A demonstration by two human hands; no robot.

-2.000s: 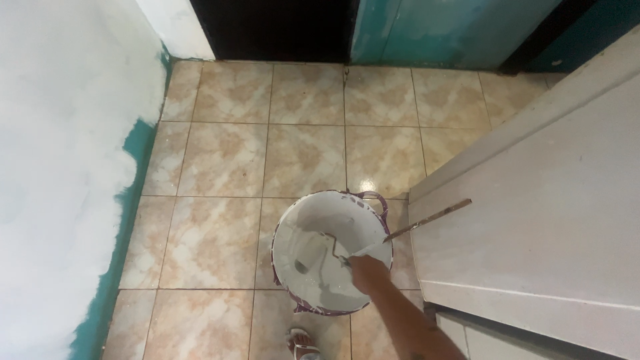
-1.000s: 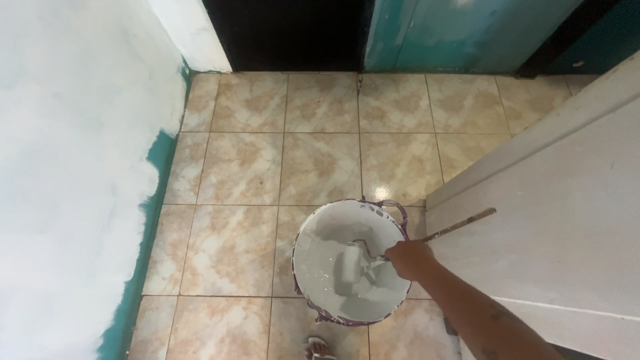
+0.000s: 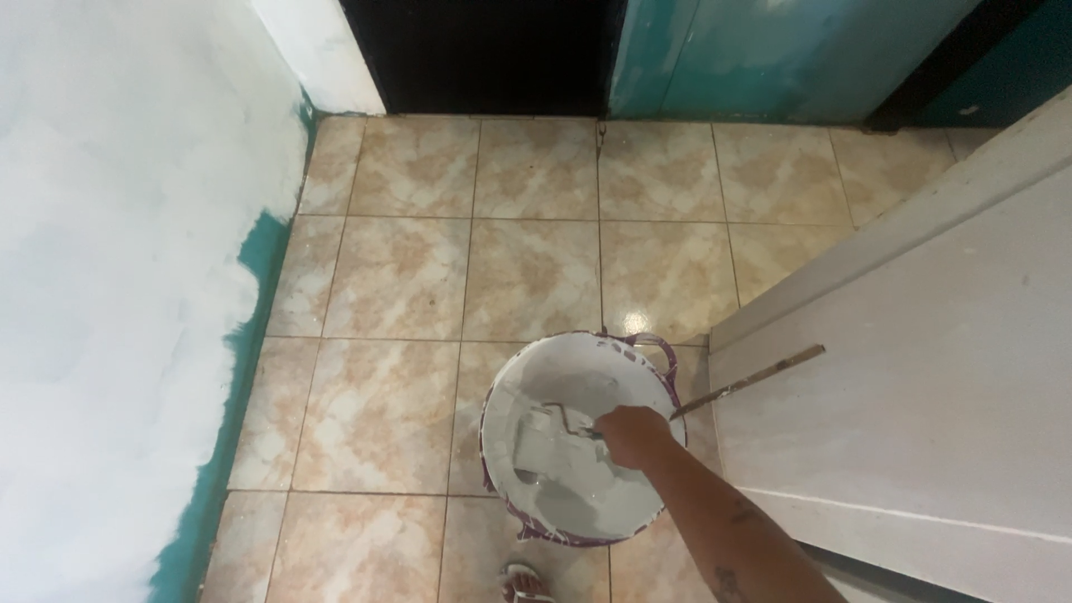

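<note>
My right hand (image 3: 632,437) is closed around the handle of a paint roller (image 3: 540,444), over a round tub (image 3: 488,402) with a purple handle. The coated roller lies inside the tub, against the left part, with its bent wire frame running back to my fist. White or light grey paint (image 3: 578,494) covers the tub's bottom and streaks its inner wall and rim. A paint-spotted stick (image 3: 754,379) leans out over the tub's right rim; its lower end is hidden. My left hand is out of view.
Beige marbled floor tiles (image 3: 402,268) surround the tub. On the left stands a wall (image 3: 126,293) painted white over teal. A white panel (image 3: 904,377) rises at the right. A dark doorway (image 3: 494,54) and a teal surface (image 3: 720,67) are ahead. A sandalled foot (image 3: 525,582) is below the tub.
Inside the tub, the roller has shifted toward its left side since one second ago, and my right hand has moved with it. The stick still leans on the rim.
</note>
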